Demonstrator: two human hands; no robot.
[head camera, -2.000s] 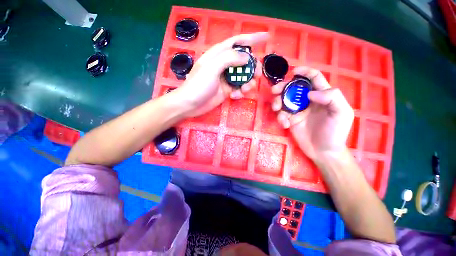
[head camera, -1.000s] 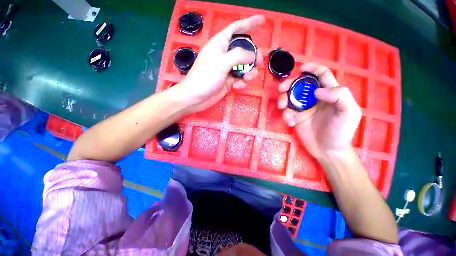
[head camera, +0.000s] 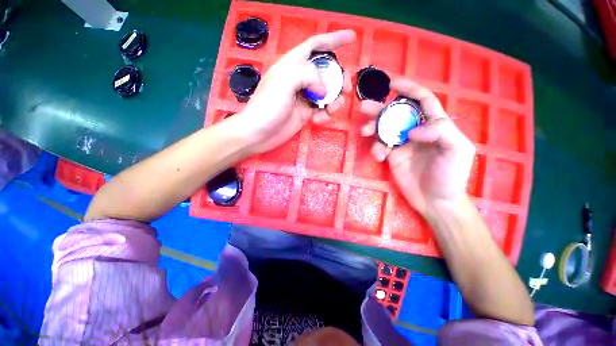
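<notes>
My left hand (head camera: 280, 101) holds a round smartwatch (head camera: 328, 80) above the tray, its lit face white with a dark blue patch near the thumb. My right hand (head camera: 435, 152) holds another smartwatch (head camera: 397, 123), its face white and light blue, with the thumb at its edge. The red-orange foam tray (head camera: 321, 238) lies under both hands. An unlit watch (head camera: 373, 84) sits in the tray between the hands. More black watches (head camera: 252, 32) sit in its left column; one there is mostly hidden by my left forearm.
Two set-aside watches (head camera: 132, 44) with pale strips lie on the green bench (head camera: 162, 108), near a grey metal upright (head camera: 98, 12). At right are a pale ring (head camera: 575, 264), a white disc with a lead (head camera: 548, 260) and a dark stick (head camera: 587, 219). A small filled tray (head camera: 390, 289) shows below.
The left watch's face has changed from green-white squares on black to white and blue. The right watch's face has changed from blue with white marks to white and light blue. Both hands still hold their watches.
</notes>
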